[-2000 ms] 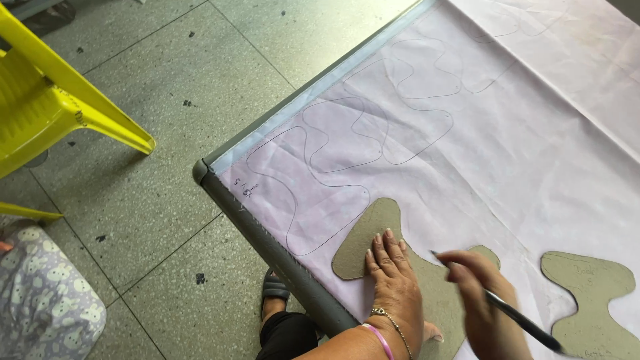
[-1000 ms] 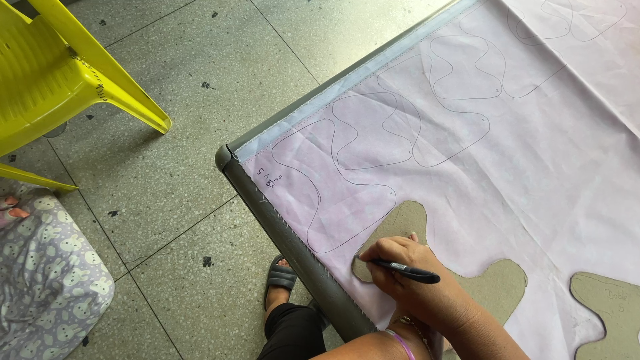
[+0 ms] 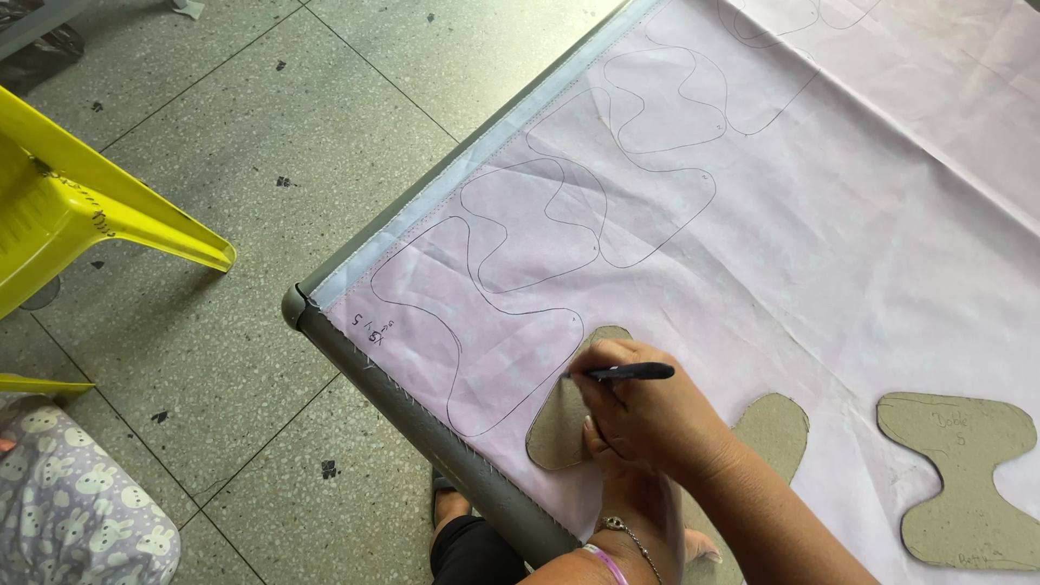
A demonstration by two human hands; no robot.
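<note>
My right hand (image 3: 642, 398) grips a black pen (image 3: 630, 371), its tip at the upper left edge of a grey-brown cardboard template (image 3: 561, 431). Crossed beneath the right arm, my left hand (image 3: 638, 496) lies on that template; its fingers are partly hidden and its thumb is spread to the right. The template rests on pale pink fabric (image 3: 756, 309) that bears several curved drawn outlines and some handwriting near the corner. A second cardboard template (image 3: 959, 479), with writing on it, lies on the fabric at the right.
A grey rounded table edge (image 3: 422, 435) runs under the fabric. On the speckled tile floor (image 3: 244, 244) stands a yellow plastic chair (image 3: 97, 195) at the left. Bunny-print cloth (image 3: 81, 496) shows at the lower left, and a sandalled foot (image 3: 449, 505) is below the table edge.
My right hand came across my left arm to the template's left side, and the pen has since moved up along its edge. My left hand stays on the template.
</note>
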